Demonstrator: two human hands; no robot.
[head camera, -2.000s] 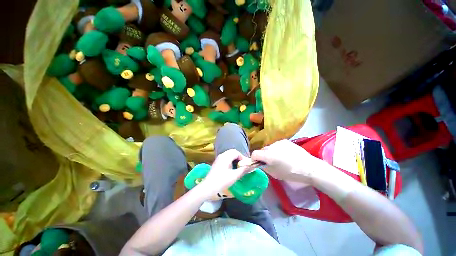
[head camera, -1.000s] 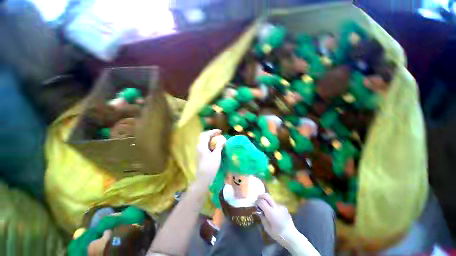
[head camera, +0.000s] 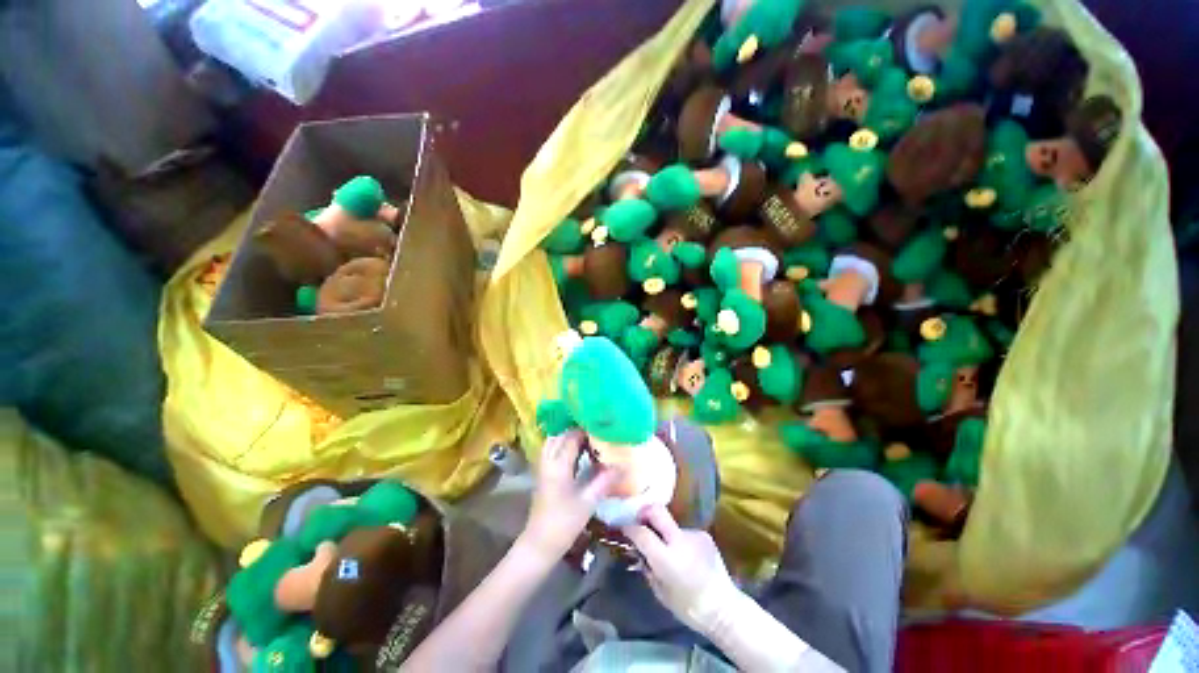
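Note:
A plush potted-tree toy (head camera: 609, 391) is held upright over my lap, its green foliage at the top and its white collar below. Its brown pot shows at the right side. My left hand (head camera: 563, 497) is closed around the trunk from the left. My right hand (head camera: 677, 559) is at the lower edge of the white collar, fingertips pinched there. Whether the right fingers hold a small tool or thread cannot be told.
A large yellow sack (head camera: 1078, 434) full of the same toys stands ahead and right. A cardboard box (head camera: 408, 329) with a few toys rests on another yellow sack (head camera: 197, 394) at left. A dark tub (head camera: 460, 552) of toys is lower left. A red stool (head camera: 1026, 651) edge shows lower right.
The view has steadied. The toy has turned so its face and lettering no longer show. My left hand has moved from the foliage down to the trunk; my right hand stays by the collar.

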